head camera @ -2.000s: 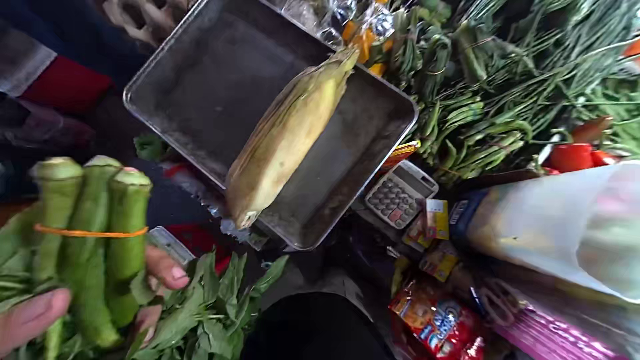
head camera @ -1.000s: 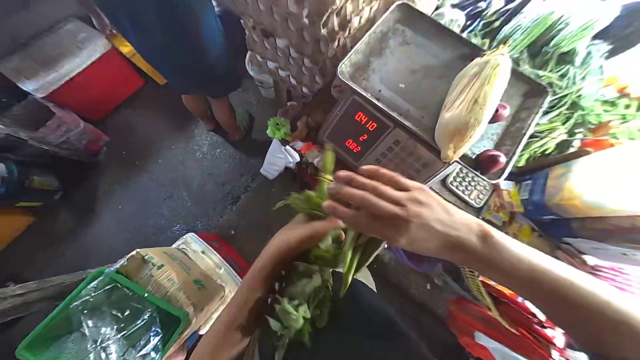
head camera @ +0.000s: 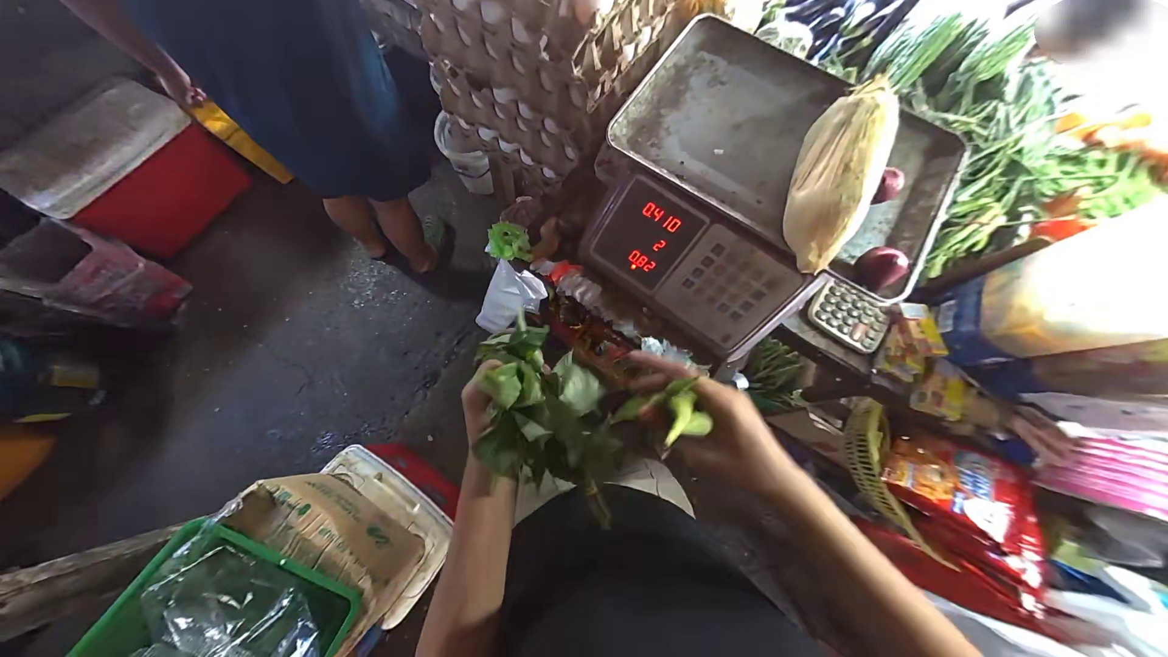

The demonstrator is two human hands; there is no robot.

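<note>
My left hand (head camera: 482,401) grips a bunch of leafy greens (head camera: 547,411) low in the middle of the head view, its fingers partly behind the leaves. To the right, my right hand (head camera: 707,411) has a small green sprig (head camera: 683,415) at its fingers; blur hides how it is held. Beyond my hands stands a digital scale (head camera: 703,265) with its red display lit. An ear of corn in its husk (head camera: 844,169) lies across the scale's metal tray (head camera: 721,137), beside a red onion (head camera: 881,268) and another onion (head camera: 889,185). A calculator (head camera: 849,315) rests against the tray's near corner.
A person in a blue garment (head camera: 301,100) stands at the upper left near a red cooler box (head camera: 160,182). Stacked egg trays (head camera: 511,82) rise behind the scale. A green crate (head camera: 219,584) sits lower left, red snack packs (head camera: 976,511) lower right, long green vegetables (head camera: 995,119) upper right.
Two seconds ago my hands were around a bundle of thick green pods with an orange band. My hands were together on the greens one second ago; now they are apart.
</note>
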